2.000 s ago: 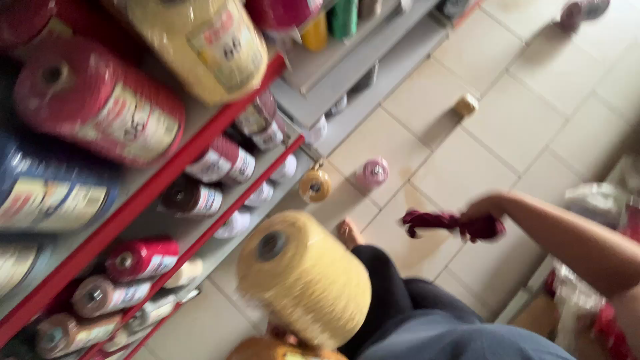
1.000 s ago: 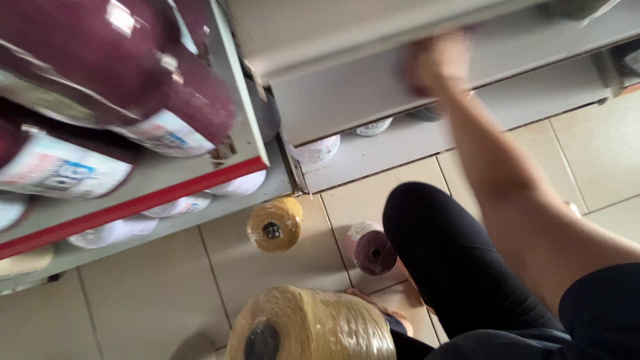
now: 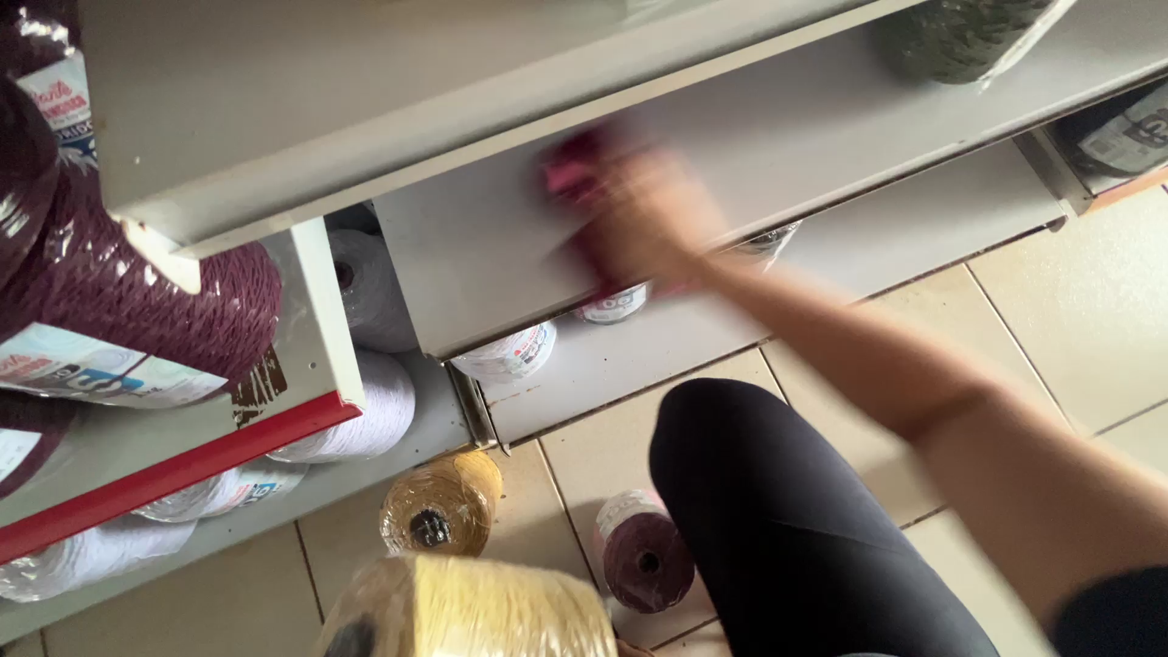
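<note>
My right hand [image 3: 662, 214], blurred by motion, grips a dark red cloth [image 3: 584, 173] against the surface of a grey metal shelf [image 3: 474, 246]. Part of the cloth hangs over the shelf's front edge. At the bottom of the head view, a large pale yellow cone of yarn [image 3: 511, 607] in clear wrap stands close to my body. My left hand is not in view, so what it touches is hidden.
Maroon yarn cones [image 3: 201, 301] fill the red-edged shelf [image 3: 274, 429] at left, above white cones [image 3: 365, 411]. A gold cone [image 3: 443, 502] and a purple cone [image 3: 648, 561] stand on the tiled floor. A dark green cone [image 3: 967, 41] lies farther along the shelf.
Two seconds ago my right hand held the cloth out over the floor; now the cloth is on the grey shelf. The view has swung closer to the shelves.
</note>
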